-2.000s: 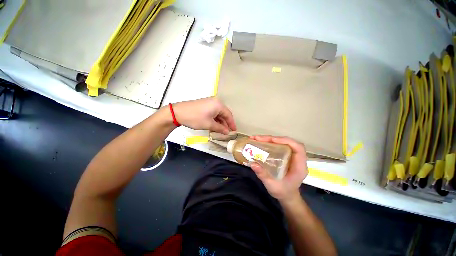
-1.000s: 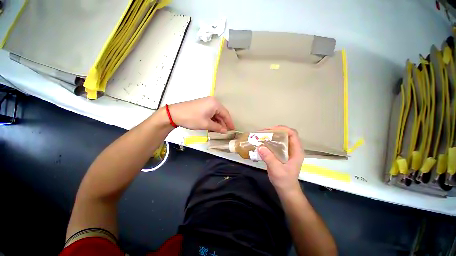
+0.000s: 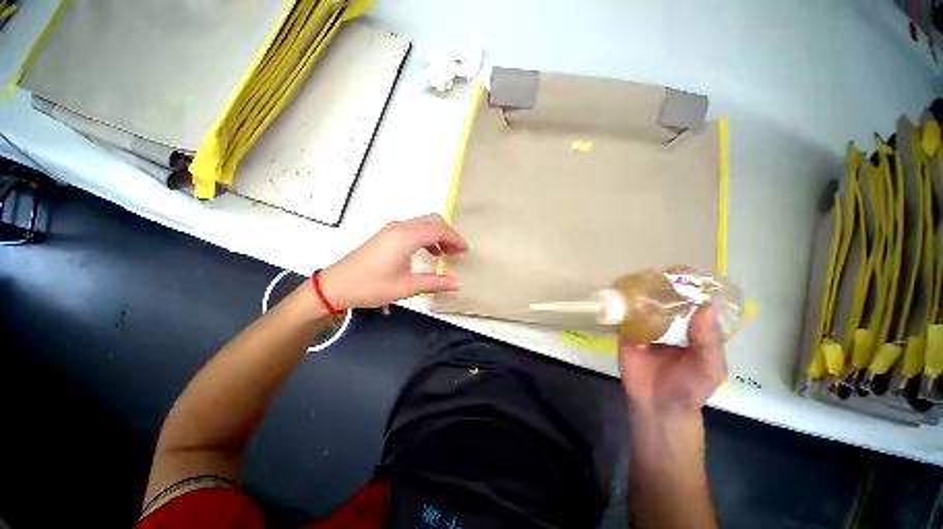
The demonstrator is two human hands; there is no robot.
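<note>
A beige bag panel [image 3: 589, 212] lies on the table in front of me, with yellow edge strips down both sides, two grey patches at its far edge and a tiny yellow tab. My right hand [image 3: 677, 356] is shut on the glue bottle [image 3: 651, 308], which lies sideways above the panel's near right part, its pale nozzle pointing left. The bottle hides the near right corner. My left hand [image 3: 398, 266] is at the panel's near left corner, thumb and fingers apart, with nothing seen in it.
A panel pile with yellow edges [image 3: 155, 72] is at the far left, beside a specked board [image 3: 310, 134]. A white wad [image 3: 453, 67] lies beyond the panel. Stacked panels [image 3: 879, 258] stand at the right. A white-rimmed bucket [image 3: 329, 341] is below the table edge.
My right hand has moved right with the bottle, away from the near left corner, and the nozzle now shows. My left hand has moved slightly left and its fingers have opened.
</note>
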